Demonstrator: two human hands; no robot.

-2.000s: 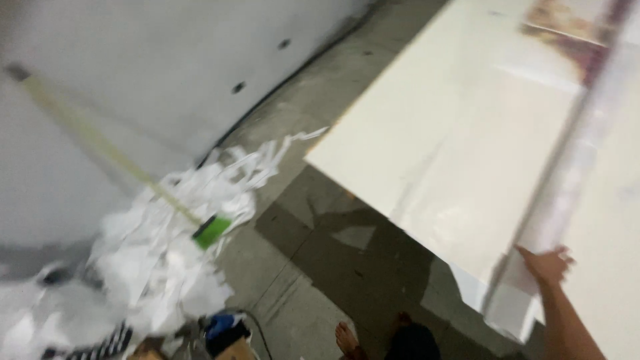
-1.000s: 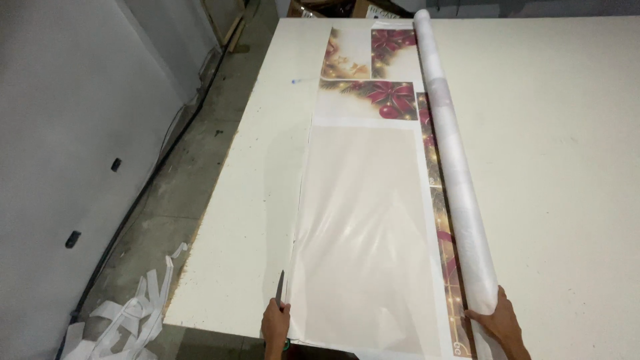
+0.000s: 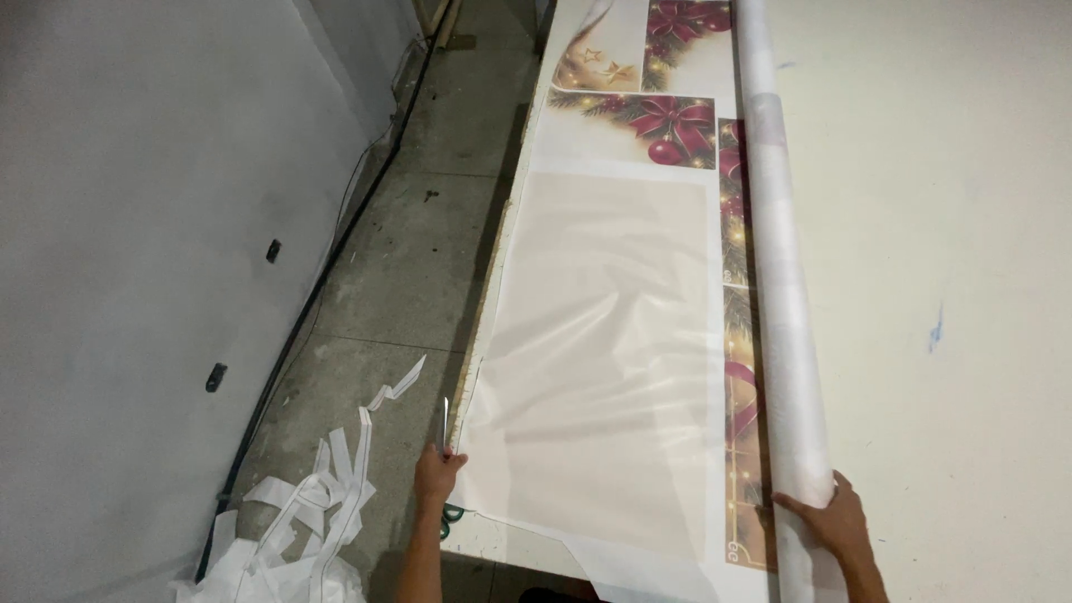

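Observation:
A printed sheet (image 3: 611,335) with Christmas bows, baubles and pine sprigs lies along the left side of a large white table (image 3: 946,209). Its right part is wound into a long white roll (image 3: 783,293). My right hand (image 3: 829,515) grips the near end of that roll. At the table's left edge, my left hand (image 3: 440,473) holds scissors, with a blade (image 3: 445,419) pointing away from me and green handles (image 3: 450,519) showing below the hand. Its thumb and finger are at the sheet's left edge; whether they pinch it I cannot tell.
White offcut strips (image 3: 310,519) are heaped on the concrete floor (image 3: 385,293) at the lower left. A black cable (image 3: 335,251) runs along the foot of the grey wall (image 3: 167,209). Tube-like pieces (image 3: 448,21) stand at the far end of the floor strip.
The sheet and roll have shifted left on the table, bringing the sheet's left edge to the table's left edge. Both hands moved with them. Two seconds ago a broom showed over the offcuts.

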